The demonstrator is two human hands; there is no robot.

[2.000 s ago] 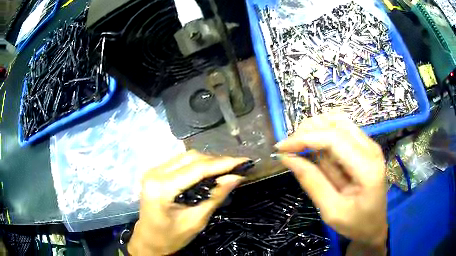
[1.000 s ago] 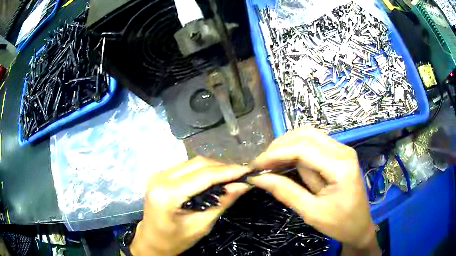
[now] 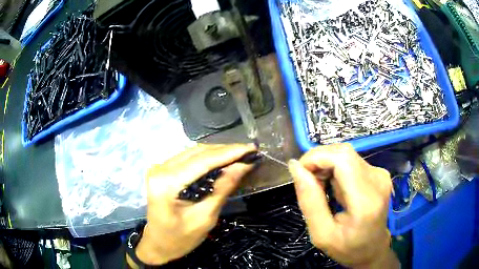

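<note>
My left hand [image 3: 191, 197] is closed around a bunch of black slender parts [image 3: 202, 185]. One black part points out between its thumb and forefinger, with its end at the soldering iron's tip. The soldering iron [image 3: 246, 107] points down just above the left fingertips. My right hand [image 3: 344, 202] pinches a thin bright wire [image 3: 274, 158], which runs from its fingertips to the iron's tip. Whether iron and black part touch is too small to tell. Whatever else lies inside the right fingers is hidden.
The iron stand [image 3: 214, 30] is behind the iron. A blue tray of silver parts [image 3: 456, 123] is at right, a blue tray of black parts [image 3: 79, 120] at left. A clear plastic bag [image 3: 110, 163] lies left of my hands. Loose black parts [image 3: 262, 236] lie below the bench edge.
My hands were together a second ago; now they are apart. The left fingertips have moved up to the iron's tip, and the thin wire now spans from the right fingers to it.
</note>
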